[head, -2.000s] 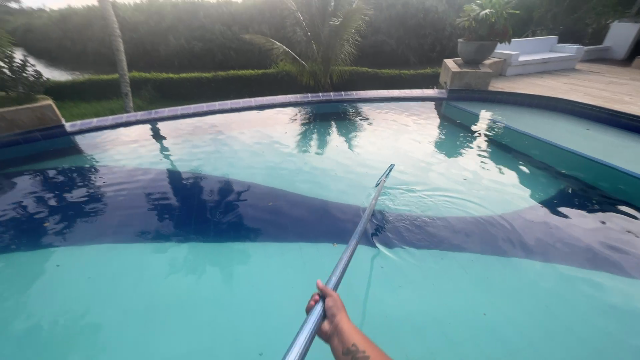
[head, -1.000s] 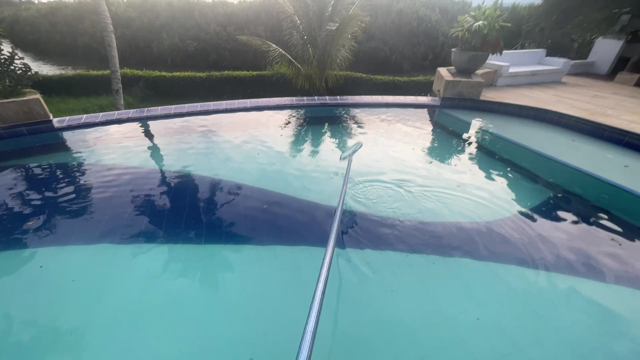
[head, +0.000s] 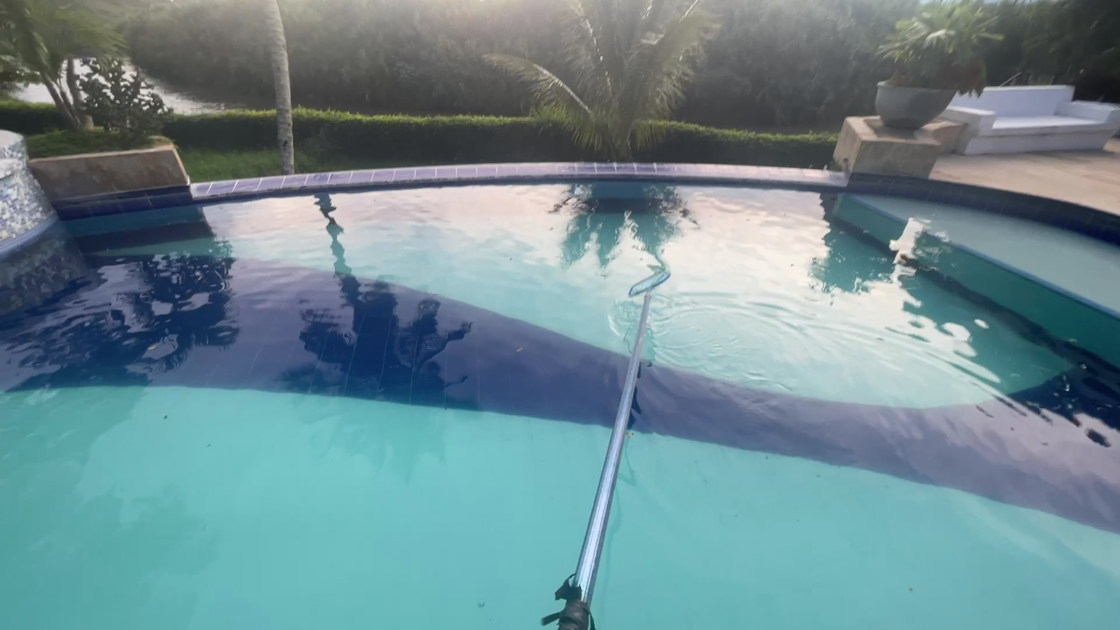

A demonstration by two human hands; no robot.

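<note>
A long metal pole [head: 610, 464] reaches from the bottom edge of the view out over the swimming pool. At its far end a pool skimmer head [head: 649, 282] with a light frame lies at the water's surface, with ripples around it. Dark material [head: 573, 605] is tied around the pole near the bottom edge. Neither my left hand nor my right hand shows. Small floating specks, among them a yellowish leaf [head: 519, 349], dot the pool water [head: 350, 499].
The tiled pool rim [head: 516, 175] curves along the far side. A submerged ledge [head: 1006, 245] lies at right, below a stone block [head: 888, 147] with a potted plant [head: 910, 103]. At left stand a stone planter [head: 109, 173] and a mosaic-tiled wall [head: 19, 197].
The hand that held the pole two seconds ago is out of view. The pole's far end has swung left relative to the pool. The dark tie has come into view, and the view has turned left.
</note>
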